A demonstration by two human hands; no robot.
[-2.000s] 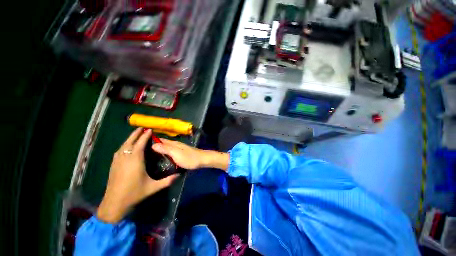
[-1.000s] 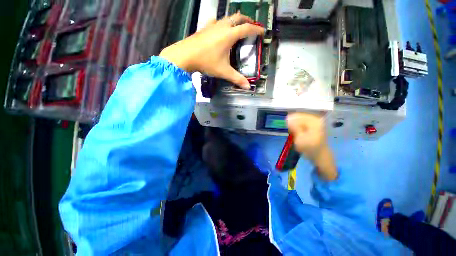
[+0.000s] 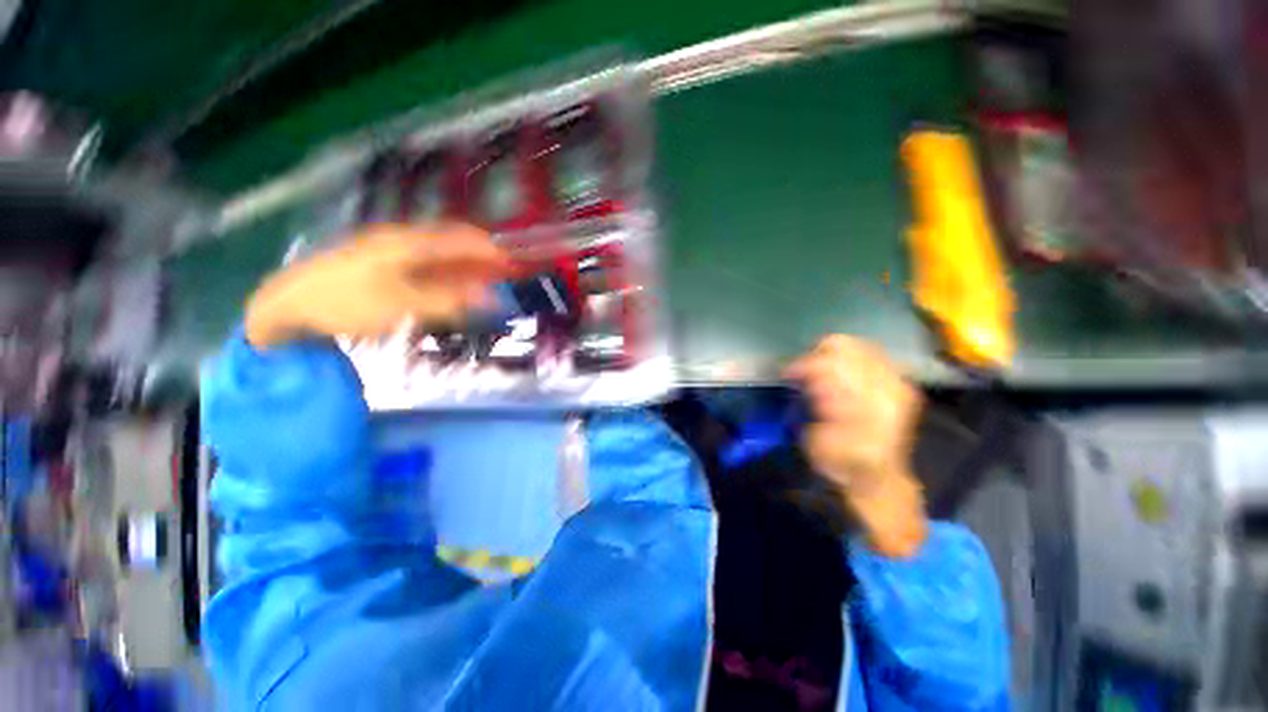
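The frame is strongly blurred. My left hand (image 3: pixel 383 285) is over a clear tray (image 3: pixel 661 299) of red-rimmed phones. At its fingertips is a dark, tilted phone-like piece (image 3: pixel 545 298) with a pale stripe; the fingers seem closed on it, and their undersides are hidden. My right hand (image 3: pixel 862 431) is at the bench's near edge, right of the tray, with its fingers curled. Whether it holds anything cannot be seen.
A yellow electric screwdriver (image 3: pixel 960 251) lies on the green bench (image 3: pixel 779 209). Right of it are a phone with a pale inside (image 3: pixel 1036 181) and a blurred tray stack (image 3: pixel 1168 125). Part of the white machine (image 3: pixel 1133 556) shows at lower right.
The view has swung from the machine to the bench. My left hand has left the machine's left fixture and is over a tray. The red-and-black phone in my right hand no longer shows.
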